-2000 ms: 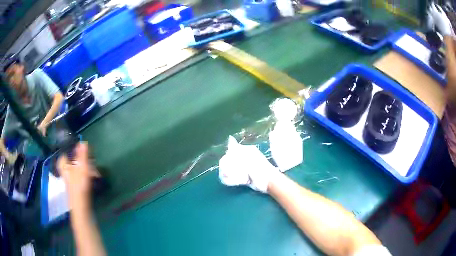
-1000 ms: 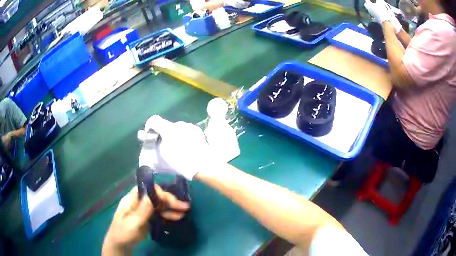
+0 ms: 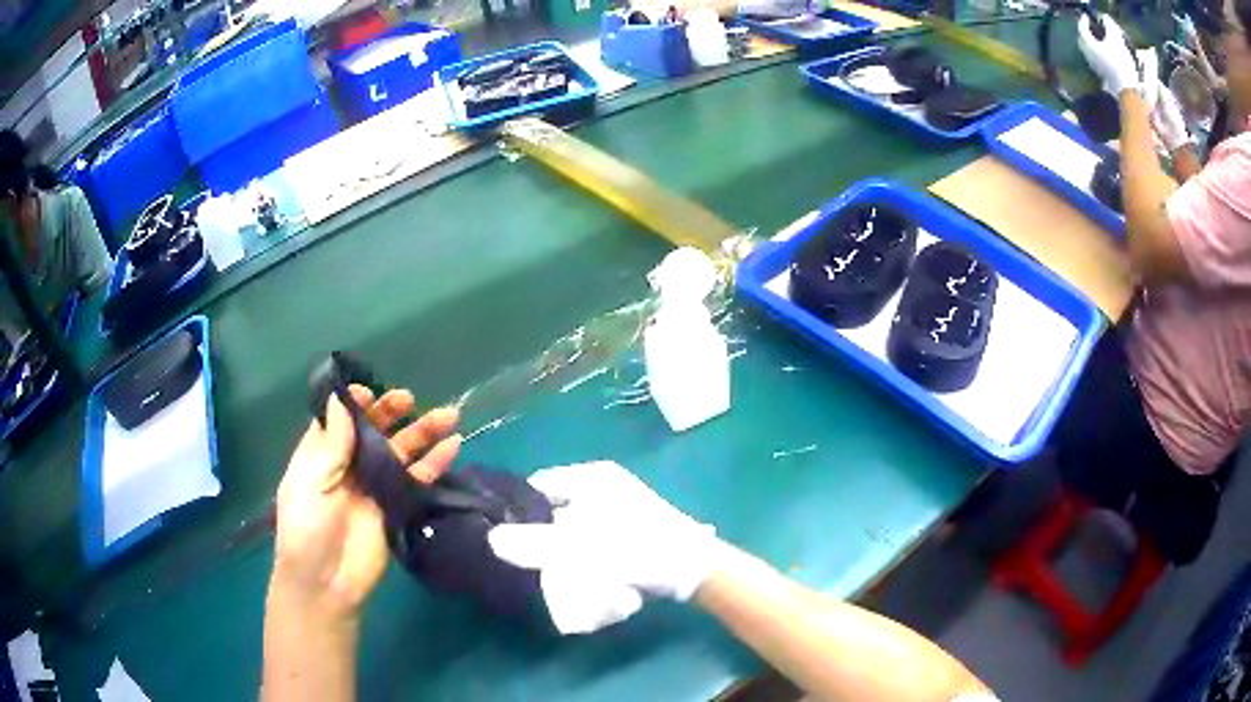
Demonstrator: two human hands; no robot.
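Observation:
Black headphones (image 3: 473, 555) are held above the green bench edge in front of me. My left hand (image 3: 343, 494), bare, holds them by the headband, which rises towards the upper left, with the fingers partly spread. My right hand (image 3: 604, 528), in a white glove, is at the ear cups on the right side and presses a white cloth (image 3: 590, 601) against them. The cloth is hard to tell from the glove. The glove and cloth cover part of the cups.
A white bottle (image 3: 689, 359) stands beyond my right hand. A blue tray (image 3: 1008, 442) with two black oval cases is at the right. A narrow blue tray (image 3: 93, 473) with a black case is at the left. A yellow bar (image 3: 624, 189) slants across the belt. A person in pink is at the right.
My left hand first moved from the left tray to the middle and took hold of the headphones. My gloved hand has since moved down from the headband area to the ear cups.

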